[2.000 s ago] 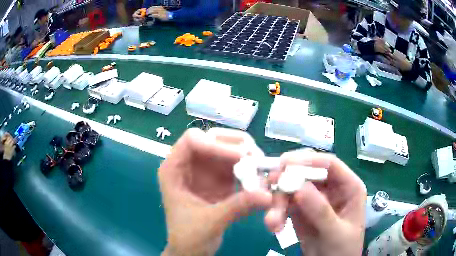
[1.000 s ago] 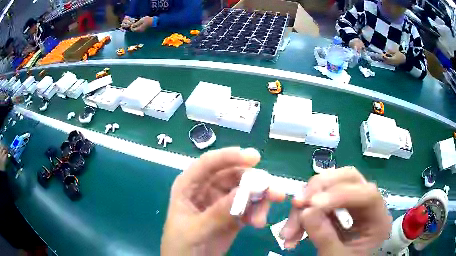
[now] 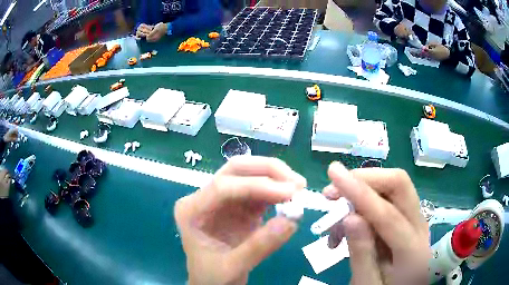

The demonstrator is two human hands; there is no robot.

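My left hand (image 3: 240, 217) pinches a white earbud (image 3: 291, 208) between thumb and fingers. My right hand (image 3: 379, 217) grips a second white earbud (image 3: 331, 217), its stem pointing down and left. The two earbuds meet or nearly meet between my fingertips; blur hides whether they touch. White wipes (image 3: 325, 254) lie on the green worktop below my hands. Two loose earbuds (image 3: 192, 157) lie on the belt, left of a charging case (image 3: 235, 149) partly hidden by my left hand.
White gift boxes (image 3: 240, 113) line the green belt. Dark cases (image 3: 83, 183) are heaped at left. A red-capped bottle (image 3: 464, 238) and a round tub (image 3: 488, 222) stand at lower right. Across the belt are a black blister tray (image 3: 268, 33), orange pieces (image 3: 193, 44), a clear bottle (image 3: 370, 55) and people.
The belt items have shifted slightly right. My hands have turned the earbuds and brought them closer together than a second ago. The charging case near my right hand is now mostly hidden.
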